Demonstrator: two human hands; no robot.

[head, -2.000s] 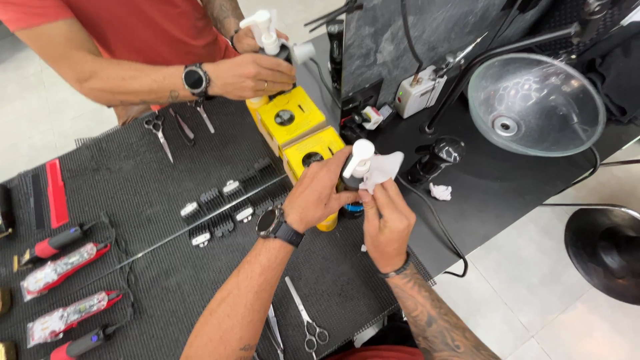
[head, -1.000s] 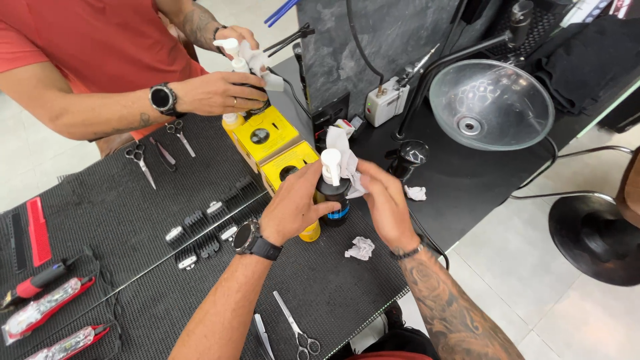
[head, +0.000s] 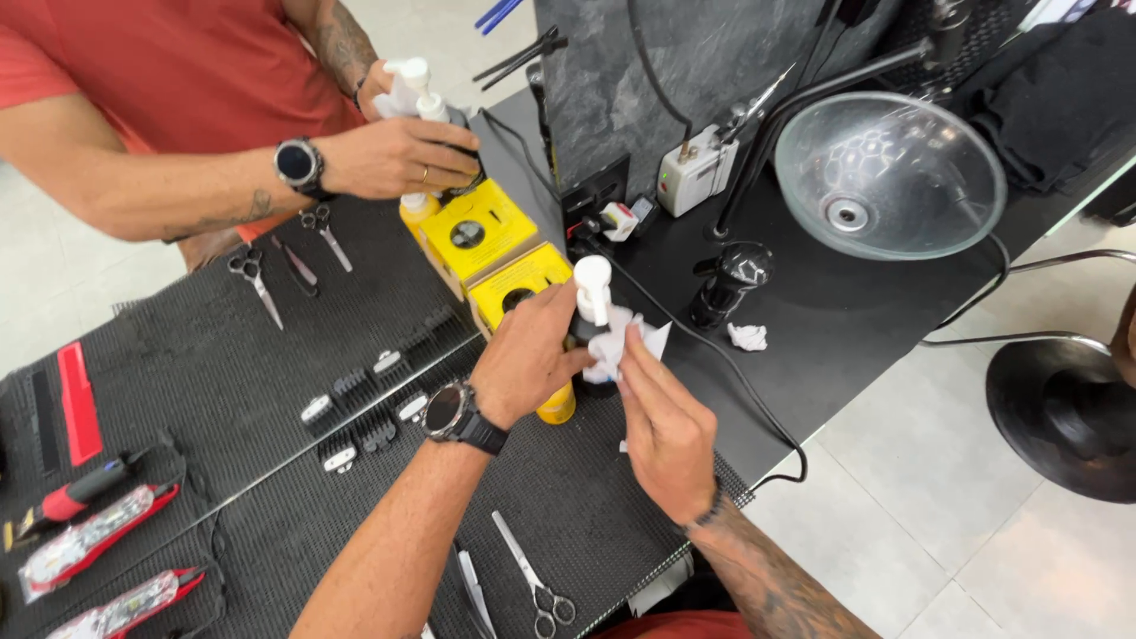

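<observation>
A black bottle with a white pump top [head: 593, 282] stands on the counter beside a yellow box [head: 524, 282]. My left hand [head: 525, 355], below a wristwatch, grips the bottle's near left side. Pinched in the fingers of my right hand [head: 670, 426] is a crumpled white tissue [head: 621, 344], pressed on the bottle's right side. The tissue and hands hide much of the bottle. A yellow container [head: 557, 406] shows under my left hand. The mirror reflects the hands, bottle and box.
Scissors [head: 535, 581] and a razor [head: 476, 595] lie on the black ribbed mat, near clipper guards [head: 377, 430] and a hair clipper [head: 129, 611]. To the right are a black shaving brush [head: 729, 284], a tissue wad [head: 747, 336], a cable [head: 737, 368] and a glass basin [head: 890, 176].
My right hand has moved from the bottle's upper right side to lower on its near right side, with the tissue in it. My left hand stays on the bottle.
</observation>
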